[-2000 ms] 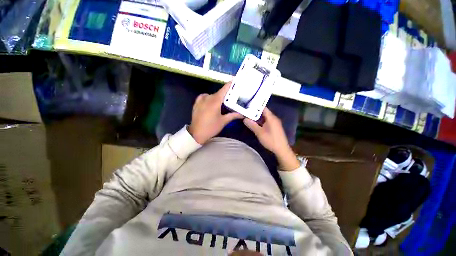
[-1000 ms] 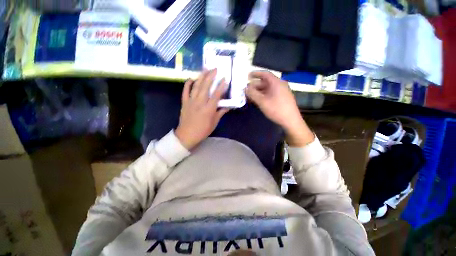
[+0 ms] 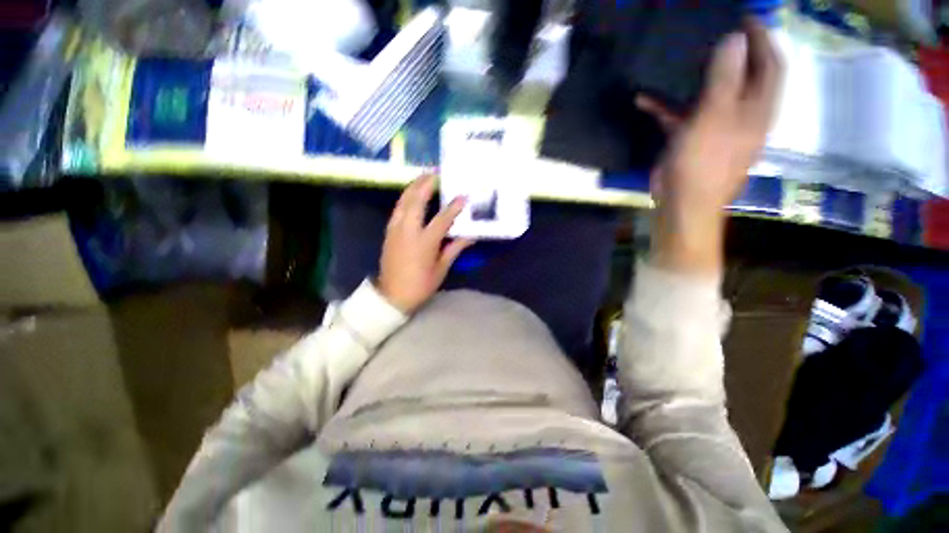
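A white housing [image 3: 508,172] with a dark slot near its top and a dark recess near its bottom lies at the bench edge. My left hand [image 3: 416,242] holds its lower left side, with fingers on the face. My right hand [image 3: 723,125] is blurred and reaches over the black square panels [image 3: 604,94] at the right of the bench. Its fingers are spread at the panels; whether they hold one cannot be told.
A ridged white stack [image 3: 398,92] stands left of the housing. White plates [image 3: 869,120] are piled at the bench's right. Below are an open carton [image 3: 744,364] with white-and-black units [image 3: 841,310] and dark cloth, and a blue crate [image 3: 916,416] at the far right.
My right hand has left the housing and moved right and up to the black panels. My left hand still holds the housing, now with its fingers lower on it.
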